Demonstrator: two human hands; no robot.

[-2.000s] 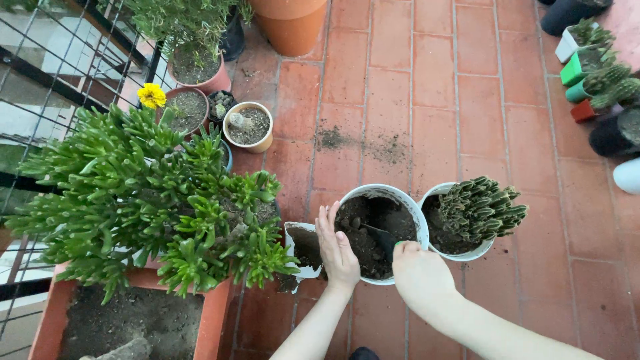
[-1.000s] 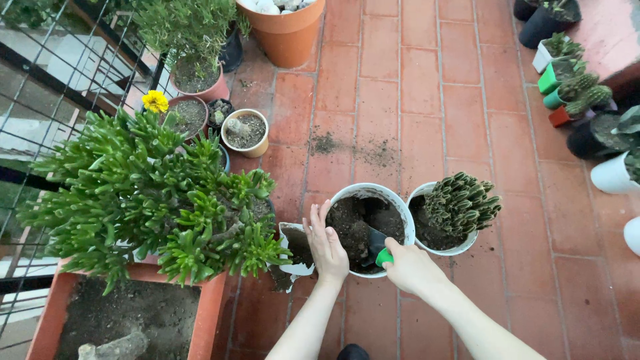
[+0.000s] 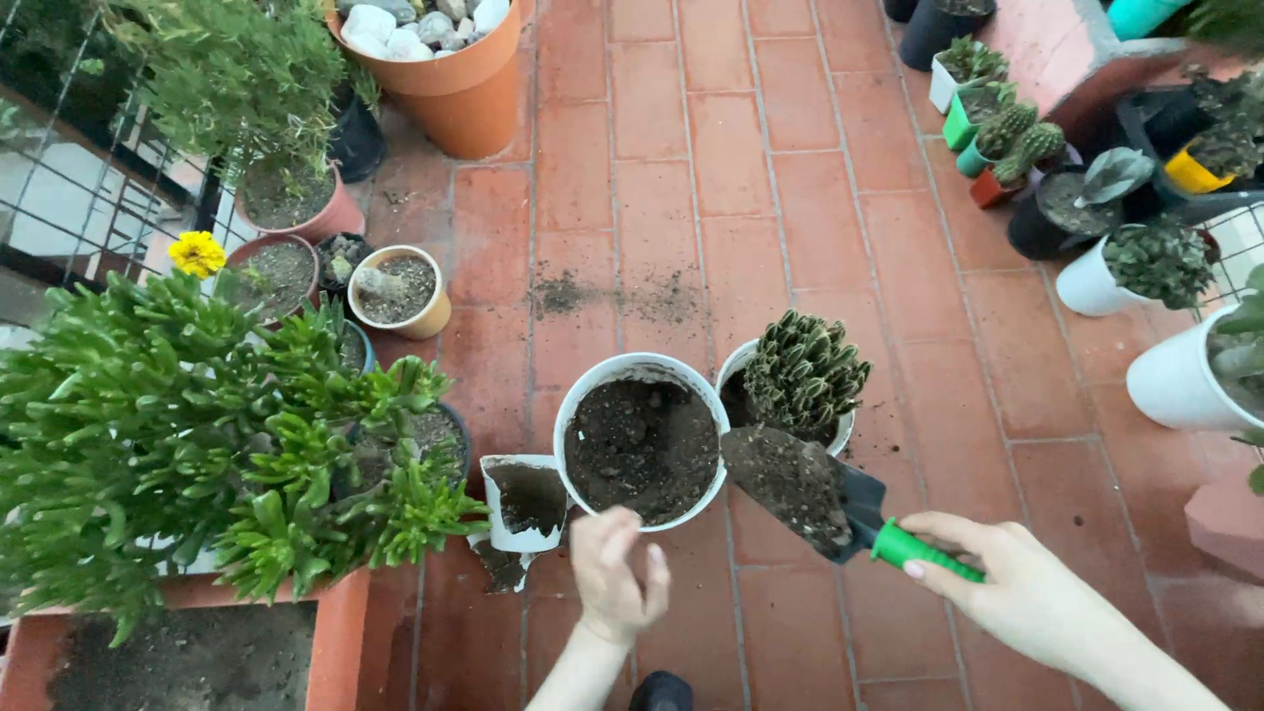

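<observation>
My right hand [image 3: 997, 578] grips the green handle of a hand trowel [image 3: 859, 504]. Dark soil [image 3: 785, 479] is heaped on its blade, which is above the floor, between the white pot and the cactus pot. My left hand [image 3: 617, 573] is empty, fingers loosely curled, just below the near rim of the white plastic pot [image 3: 570, 410]. That pot holds soil [image 3: 642, 449] with a hollow in it. Touching or close to its right side is a smaller white pot [image 3: 846, 434] with a clumped cactus [image 3: 805, 370]. A broken white pot [image 3: 523, 538] lies to the left.
A large green succulent [image 3: 178, 425] and a terracotta planter box [image 3: 341, 632] are at the left. Spilled soil [image 3: 563, 293] marks the tile floor [image 3: 731, 197]. An orange pot with stones [image 3: 464, 84] and a yellow pot [image 3: 430, 316] stand behind; several small pots line the right.
The trowel has come out of the white pot with soil on its blade and moved right with my right hand. My left hand has left the pot's left rim and moved down, toward me.
</observation>
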